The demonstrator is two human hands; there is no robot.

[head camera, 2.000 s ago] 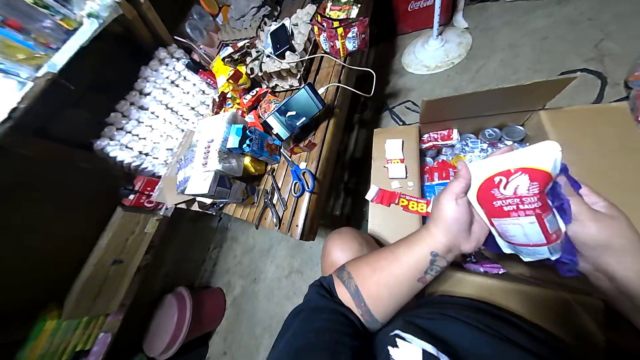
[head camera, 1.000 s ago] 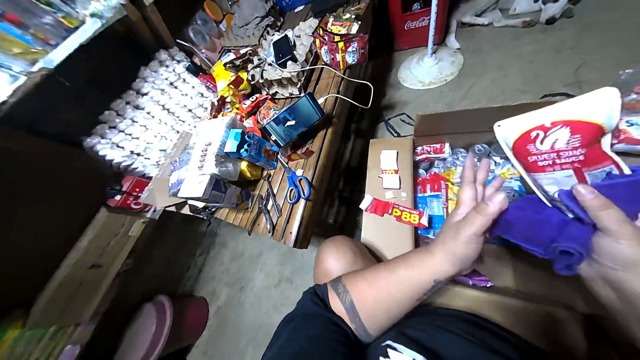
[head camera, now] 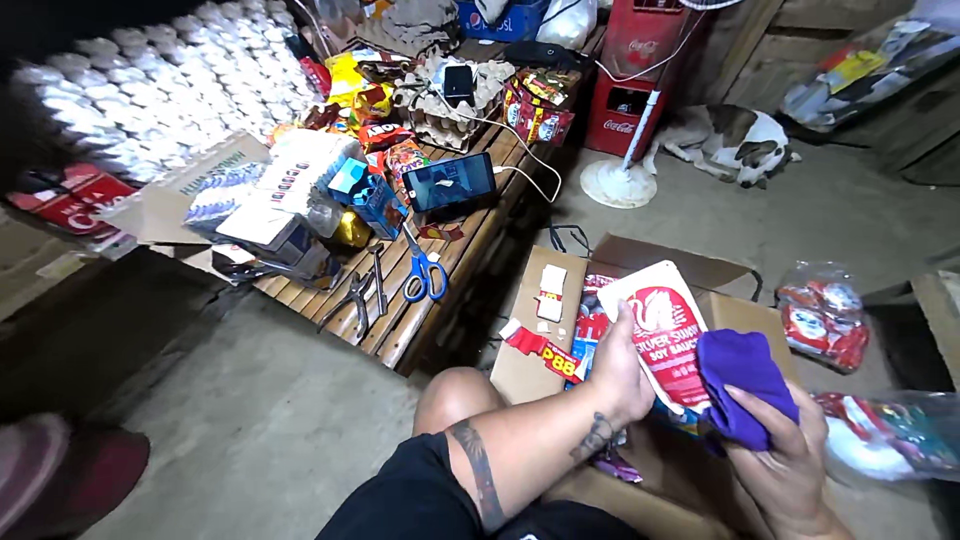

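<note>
A white and red Silver Swan soy sauce pouch (head camera: 664, 319) is upright and slightly tilted above an open cardboard box (head camera: 525, 371). My left hand (head camera: 624, 367) grips the pouch by its left edge. On the other side, my right hand (head camera: 780, 435) holds a folded purple cloth (head camera: 742, 375) against the pouch's lower right edge. Below the hands, the box holds packets in red, blue and purple wrapping, partly hidden by my arm and the pouch. A torn red and yellow price strip (head camera: 544, 351) lies across the box's left flap.
A slatted bamboo bench (head camera: 405, 330) on the left bears blue-handled scissors (head camera: 425, 274), pliers (head camera: 356, 300), a propped phone (head camera: 450, 182) and snack packs. Plastic-bagged goods (head camera: 821, 315) lie right of the box. Farther back are a white pole's base (head camera: 619, 184) and a lying dog (head camera: 724, 142).
My left hand, off the pouch with fingers spread one second ago, now grips it. The cloth, lower and stretched out then, is now bunched at the pouch's right edge. The view has shifted.
</note>
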